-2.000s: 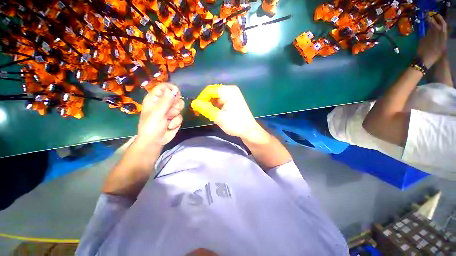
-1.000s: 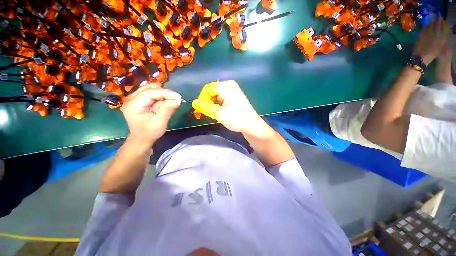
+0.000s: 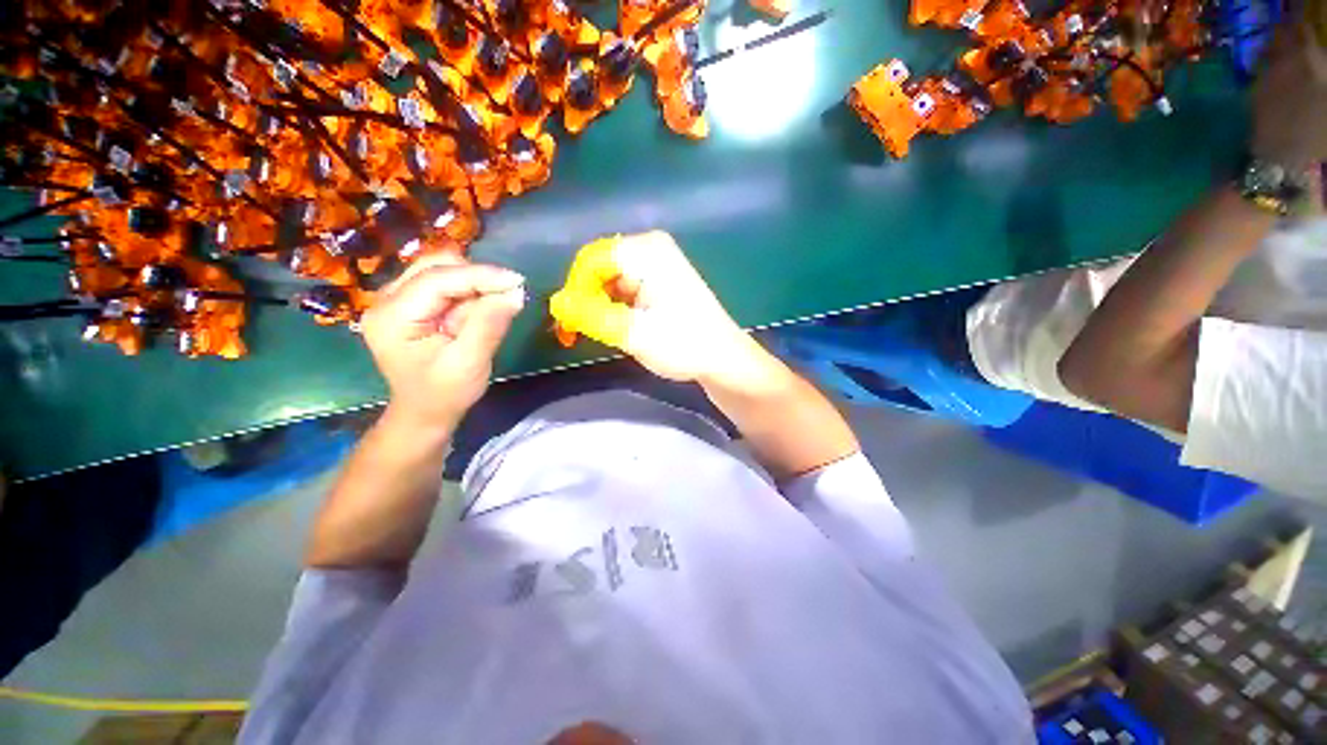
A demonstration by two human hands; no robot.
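My left hand [image 3: 441, 328] is bare, with thumb and forefinger pinched on a tiny pale piece [image 3: 518, 291], perhaps a connector. My right hand [image 3: 636, 303] wears yellow finger covers and is curled closed. A bit of orange [image 3: 565, 335] shows under its fingers, probably a wired unit mostly hidden by the hand. A short dark wire end shows faintly between the two hands. Both hands are just above the near edge of the green bench [image 3: 699, 269].
Many orange-and-black wired units [image 3: 335, 146] are heaped at the left and back. A smaller heap [image 3: 1019, 66] lies at the back right. A person's forearm [image 3: 1179, 277] reaches over the bench at right. A divided carton [image 3: 1230, 670] stands on the floor.
My left hand has turned and its fingers have closed into a pinch. My right hand stays nearly in place. The person's arm at right has shifted rightward.
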